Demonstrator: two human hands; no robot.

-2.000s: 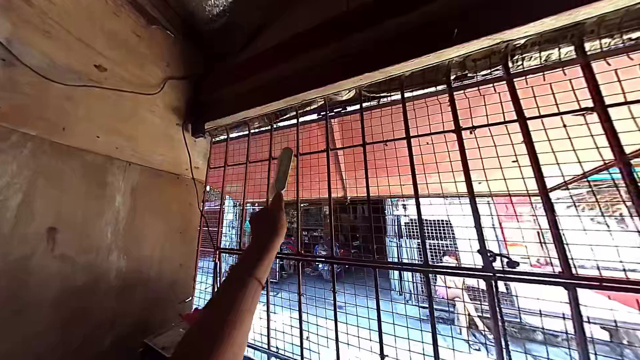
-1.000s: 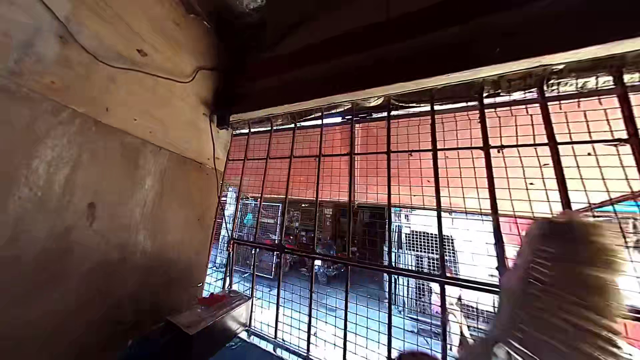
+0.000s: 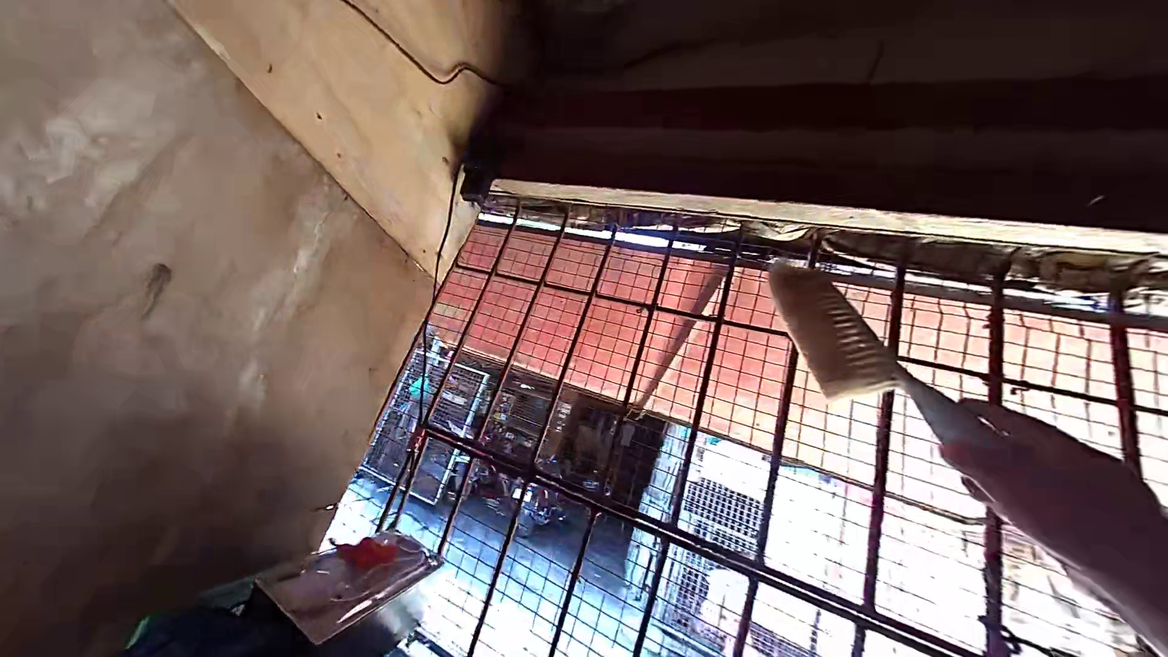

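My right hand (image 3: 1022, 465), reaching in from the right edge, is closed around the handle of a bristle brush (image 3: 830, 333). The brush points up and to the left, its head in front of the upper part of a metal window grille with wire mesh (image 3: 703, 383). Whether the bristles touch the bars I cannot tell. The brush head lies below the pale edge of a dark beam (image 3: 776, 155). My left hand is out of view.
A flat-topped box (image 3: 347, 584) with a red item (image 3: 370, 551) on it stands at the lower left by the grille. A stained wall (image 3: 182, 365) rises on the left, and a thin cable (image 3: 438, 78) runs down the corner. Beyond the grille are a reddish awning and a street.
The brush was upright near the grille's left part two seconds ago, then blurred at the lower right. Now it is higher, before the upper mesh. The view has tilted and shifted left.
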